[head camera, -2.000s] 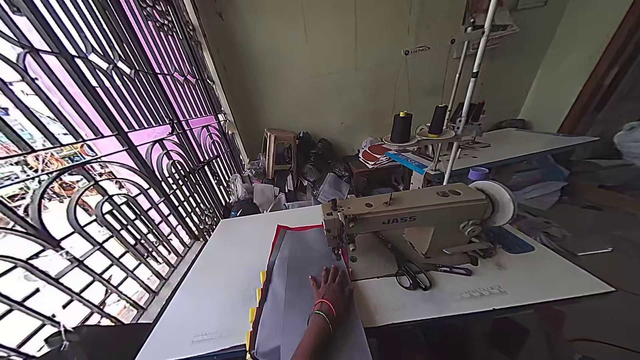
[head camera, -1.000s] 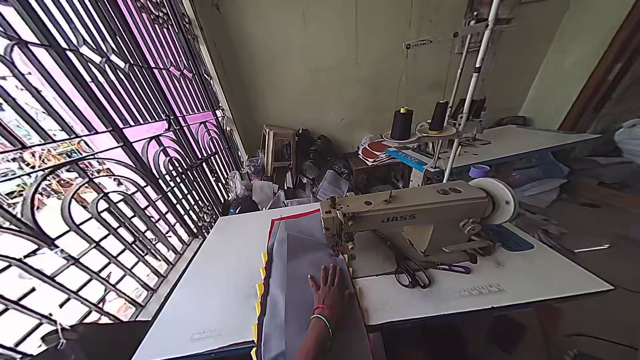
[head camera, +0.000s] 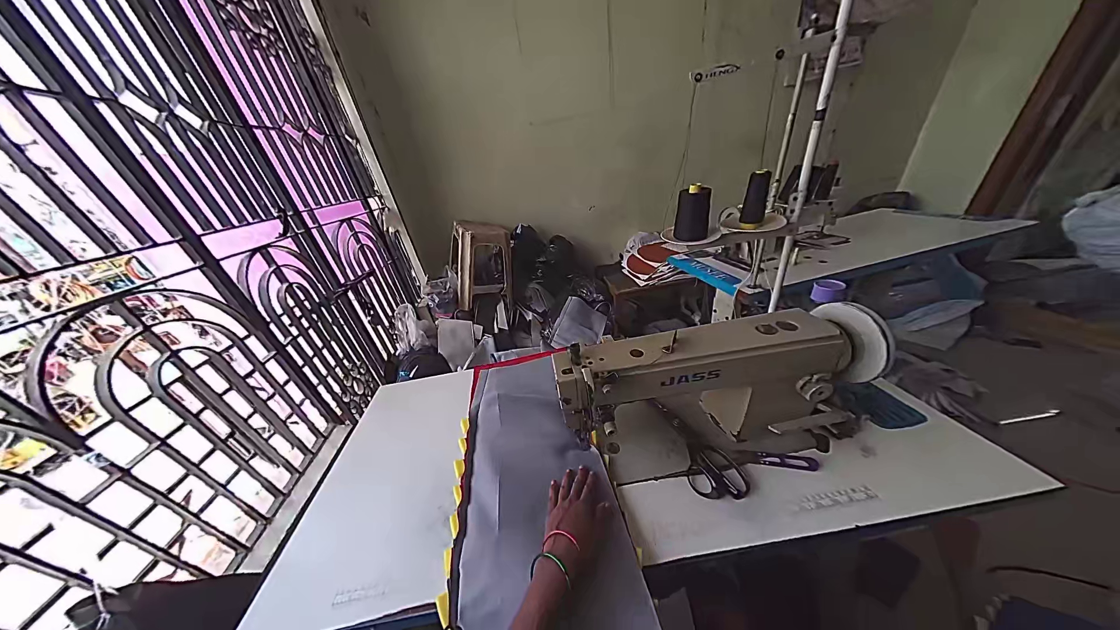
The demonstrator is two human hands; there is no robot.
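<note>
My left hand point(head camera: 579, 512), with a red and a green bangle at the wrist, lies palm down on a long grey fabric panel point(head camera: 525, 437), left of and just nearer than the needle area. The fingers are slightly spread and hold nothing. The panel has red edging at its far end and a dark left edge with a row of yellow tabs point(head camera: 454, 525). Its right side passes beside the presser-foot area of a beige JASS sewing machine point(head camera: 700, 367). Black-handled scissors point(head camera: 722, 472) and a purple-handled tool point(head camera: 787, 461) lie right of the panel. My right hand is out of view.
The white sewing table point(head camera: 385, 490) has its edge near a metal window grille point(head camera: 254, 289). Black thread cones point(head camera: 693, 213) stand on a rack behind the machine. Beyond are a stool point(head camera: 479, 254), piled bags and cloth, and another table point(head camera: 901, 241).
The grey panel has moved away from me along the table, its red far edge now farther back and more yellow tabs showing. My left hand stays on the panel near the needle area.
</note>
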